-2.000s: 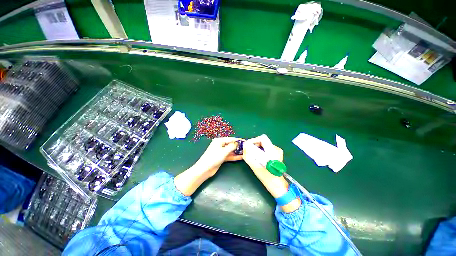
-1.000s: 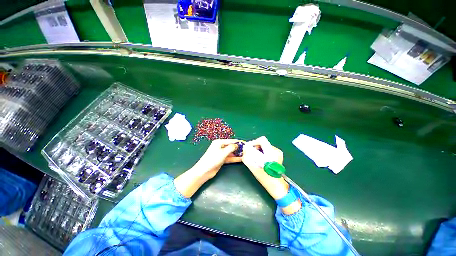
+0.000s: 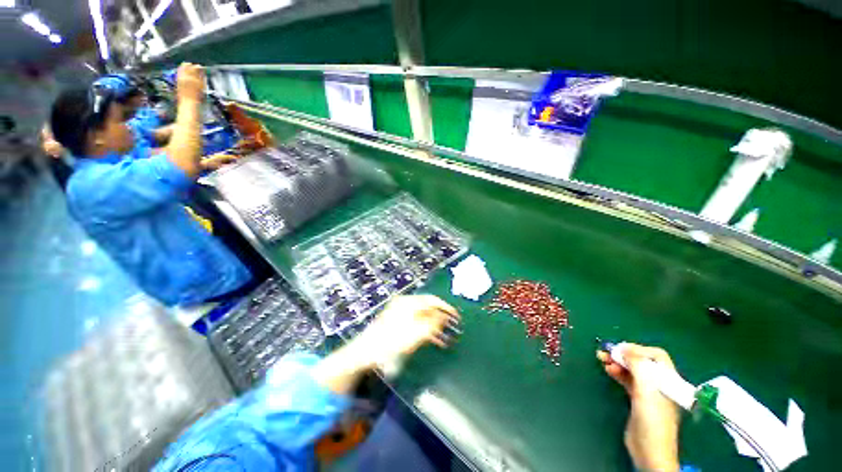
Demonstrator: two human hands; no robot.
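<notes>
My right hand (image 3: 651, 392) holds a white dispensing syringe (image 3: 660, 376) like a pen, its dark blue tip over the bench right of a pile of tiny red parts (image 3: 534, 312). A green cap (image 3: 706, 398) and thin hose sit at the syringe's rear. My left hand (image 3: 411, 327) is by the near right corner of the clear blister tray (image 3: 369, 258) and holds a small dark housing (image 3: 451, 328) at its fingertips. The tray's pockets hold dark housings. A single black housing (image 3: 719, 315) lies on the green bench at the right.
A white wipe (image 3: 471, 277) lies between tray and pile; a larger one (image 3: 762, 424) is beside the syringe. Stacked trays (image 3: 286, 180) stand at the back left, more trays (image 3: 263, 332) below the bench edge. Another person (image 3: 138, 203) in blue is at the left. A blue bin (image 3: 561, 103) is at the rear.
The view has swung left. My hands have moved apart: the left with the housing toward the tray, the right with the syringe to the right. The red pile has spread toward the near side.
</notes>
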